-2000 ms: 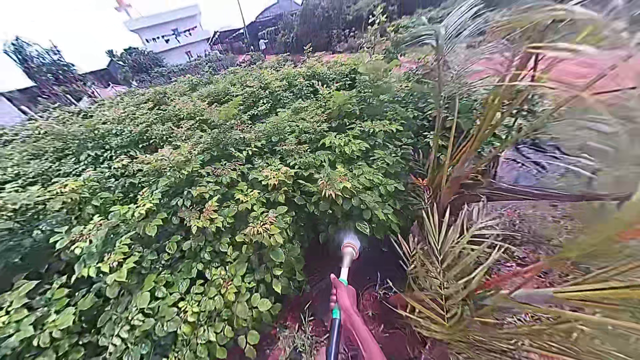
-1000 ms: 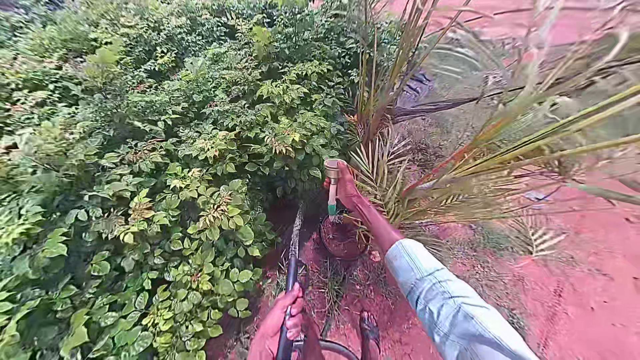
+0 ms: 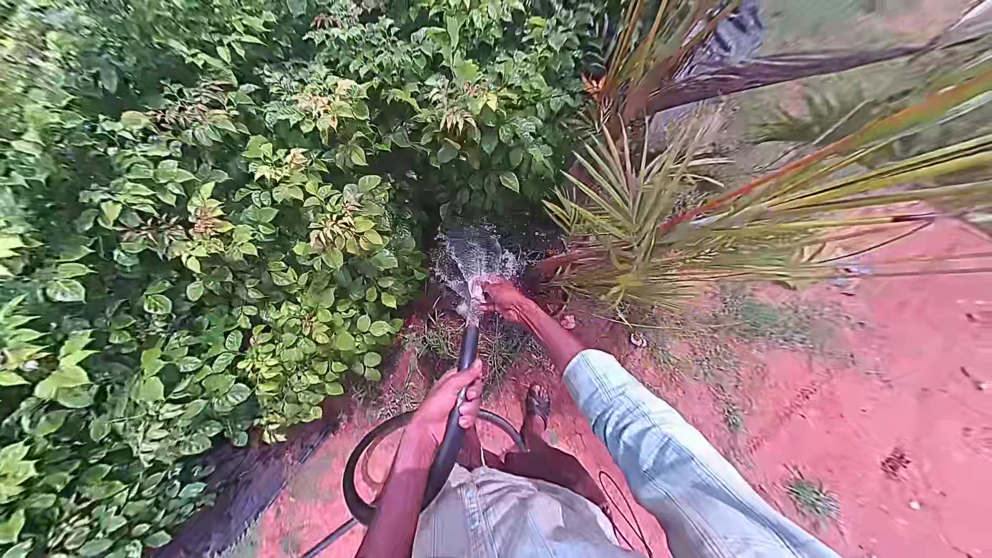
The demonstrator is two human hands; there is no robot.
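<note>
My left hand (image 3: 449, 399) is closed around a black hose (image 3: 468, 349) just below its end. Water (image 3: 474, 252) sprays and splashes from the hose's mouth. Beyond it, my right hand (image 3: 500, 297) is at the hose end in the splash, its fingers on a pale fitting (image 3: 482, 287) that looks like the spray nozzle; the water partly hides it, and whether it touches the hose cannot be told. Loops of the hose (image 3: 353, 473) hang and lie beside my legs.
Dense leafy bushes (image 3: 271, 256) fill the left and the top. Palm fronds (image 3: 814, 186) spread in from the right, low over reddish soil (image 3: 852, 434). My sandalled foot (image 3: 536, 403) stands below the splash. A dark sheet (image 3: 248, 480) lies along the bush edge.
Two seconds ago one hand held the hose with the nozzle on it; one second ago the nozzle was off in my right hand. That hand has since moved to the hose's mouth. The view has tilted down.
</note>
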